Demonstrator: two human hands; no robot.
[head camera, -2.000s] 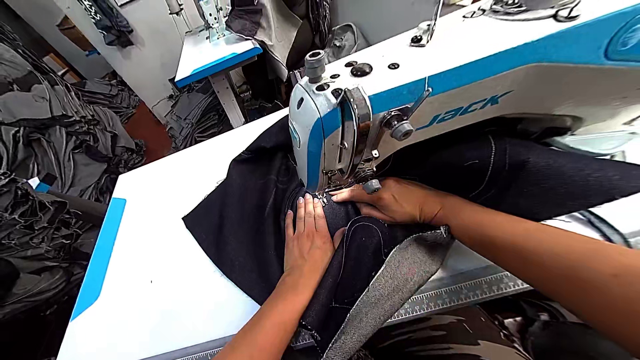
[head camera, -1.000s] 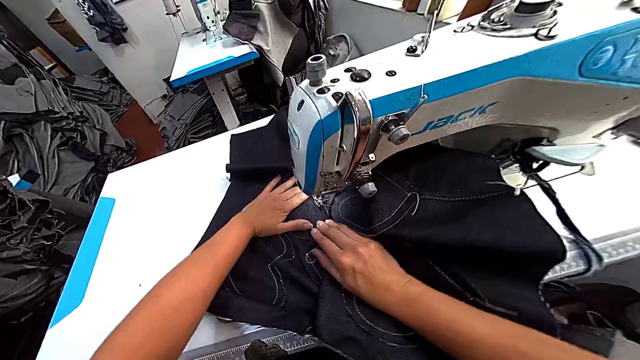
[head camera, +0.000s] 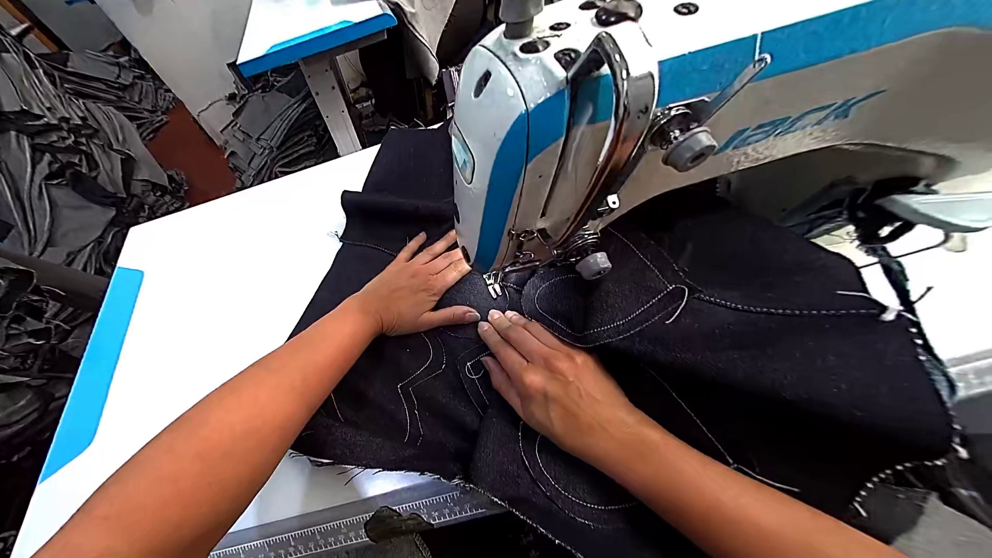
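Dark denim pieces with white stitch lines lie under the head of a Jack sewing machine. The metal presser foot is down at the fabric, between and just beyond my hands. My left hand lies flat on the denim to the left of the foot, fingers spread. On the near side of the foot, my right hand presses the cloth with its fingers close together; its fingertips are near my left thumb. Neither hand pinches the fabric visibly. The needle tip is too small to make out.
The white sewing table has a blue edge strip at left and a ruler along its near edge. Heaps of dark garments lie on the far left. A second white table stands behind.
The denim has been turned and spread out, with more of it now right of the machine head. My left hand has moved to the left of the foot, my right hand to its near side.
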